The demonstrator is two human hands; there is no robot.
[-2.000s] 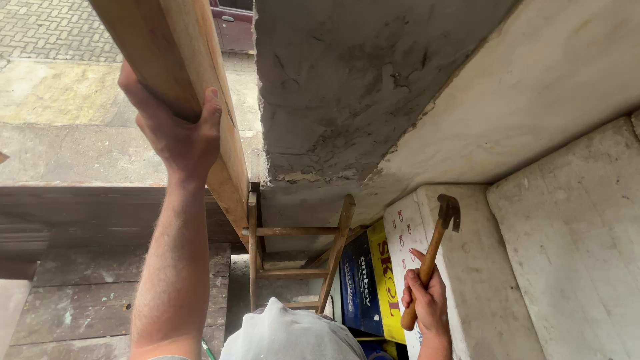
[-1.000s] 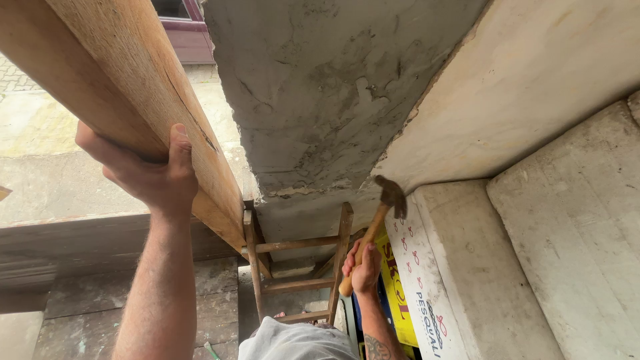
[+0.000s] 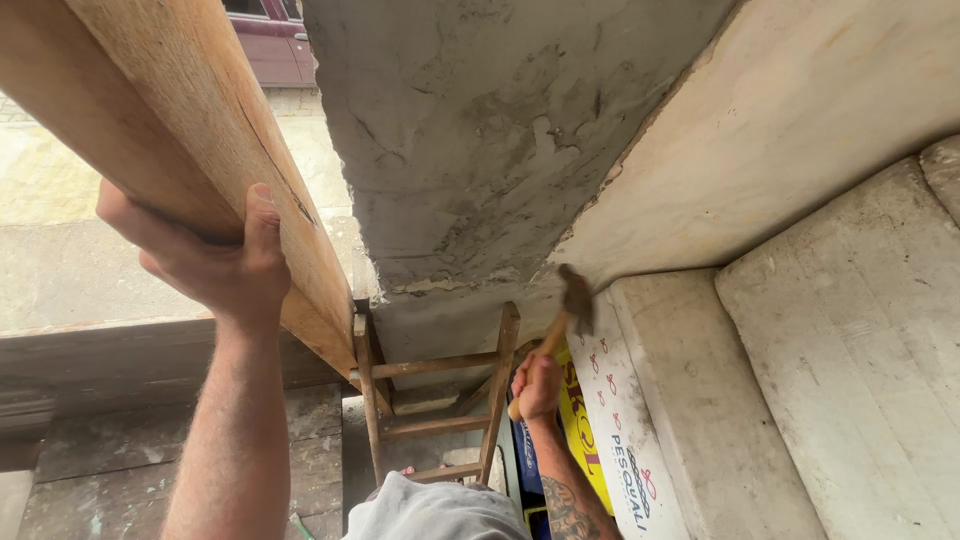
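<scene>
My left hand (image 3: 217,259) grips the lower side of a long wooden beam (image 3: 202,90), which slants from the upper left down toward a wooden ladder (image 3: 439,365). The thumb lies on the beam's face and the fingers wrap its far edge. My right hand (image 3: 538,388) is closed around the wooden handle of a claw hammer (image 3: 576,300), right of the ladder. The hammer's head points up and looks blurred. Ahead is a grey plastered wall section (image 3: 480,135) with a ragged edge.
A pale wall (image 3: 765,150) runs along the right, above stained mattresses (image 3: 855,322). A yellow crate (image 3: 581,435) and a blue crate (image 3: 529,457) stand beside the ladder. Worn wooden boards (image 3: 97,465) lie at lower left, and a parked car (image 3: 274,45) is outside.
My right hand and the hammer have moved left, toward the ladder, since the earliest frame. My left hand still holds the beam. The view has shifted somewhat.
</scene>
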